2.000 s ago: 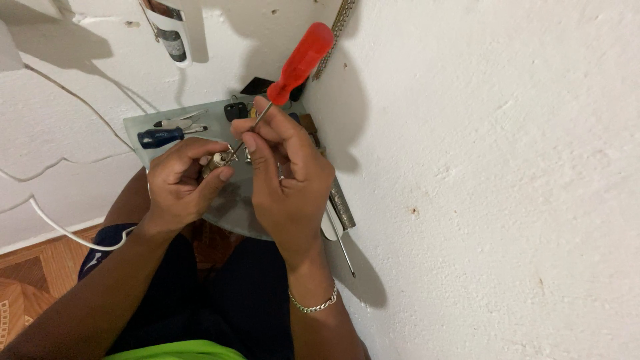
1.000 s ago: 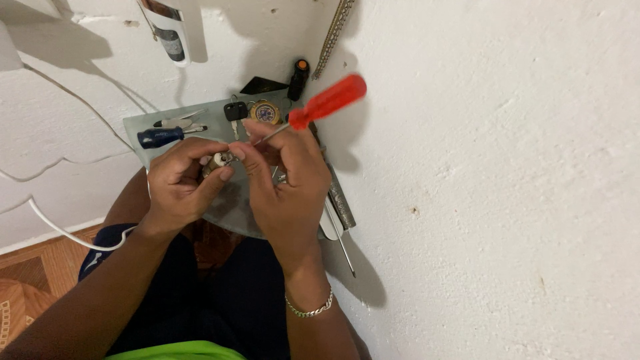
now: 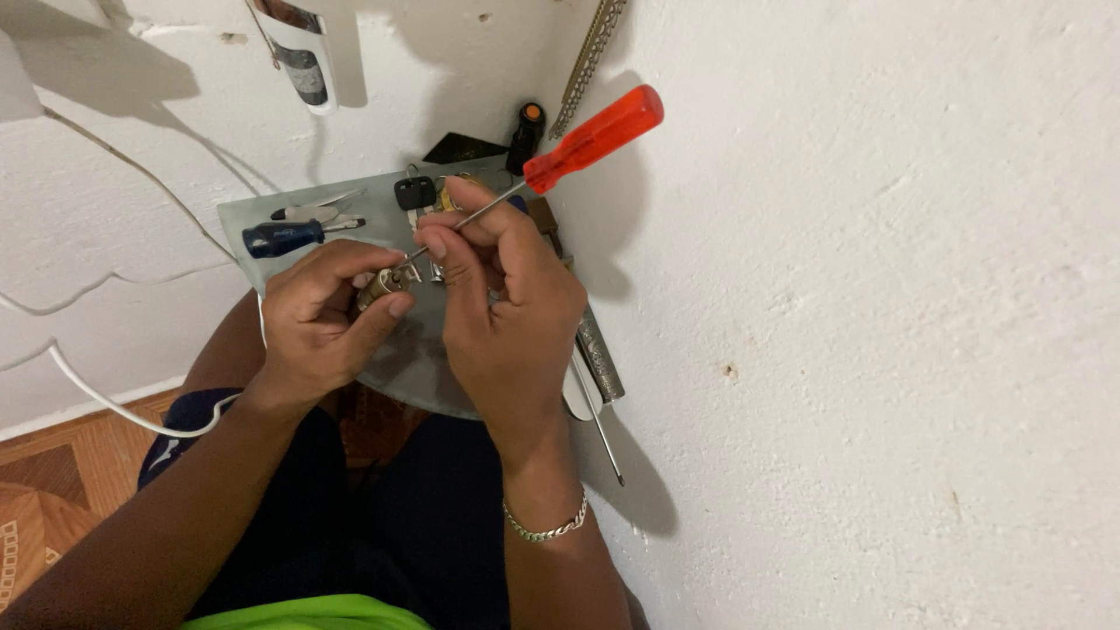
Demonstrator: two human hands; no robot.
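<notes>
Between the thumb and fingers of my left hand (image 3: 328, 315) is a small cylindrical metal part (image 3: 385, 284), tilted, with an opening at its upper end. My right hand (image 3: 507, 297) pinches the thin shaft of a screwdriver with a red translucent handle (image 3: 599, 138); the handle points up and right. The shaft's tip reaches the open end of the metal part; whether it touches inside cannot be told. A black-headed key (image 3: 415, 194) lies on the glass shelf (image 3: 241, 214) just beyond my hands. Part of a round yellow object shows behind my right fingers.
A dark blue-handled screwdriver (image 3: 282, 238) and a pointed tool lie at the shelf's left. A black object with an orange end (image 3: 527, 136) stands in the corner. The white wall (image 3: 831, 289) rises close on the right, beside a long thin screwdriver shaft (image 3: 599, 420). A white cable (image 3: 114, 402) hangs at left.
The red handle swung down to the right, then back up somewhat, as my right fingers shifted on the shaft. My left hand has stayed in place around the metal part.
</notes>
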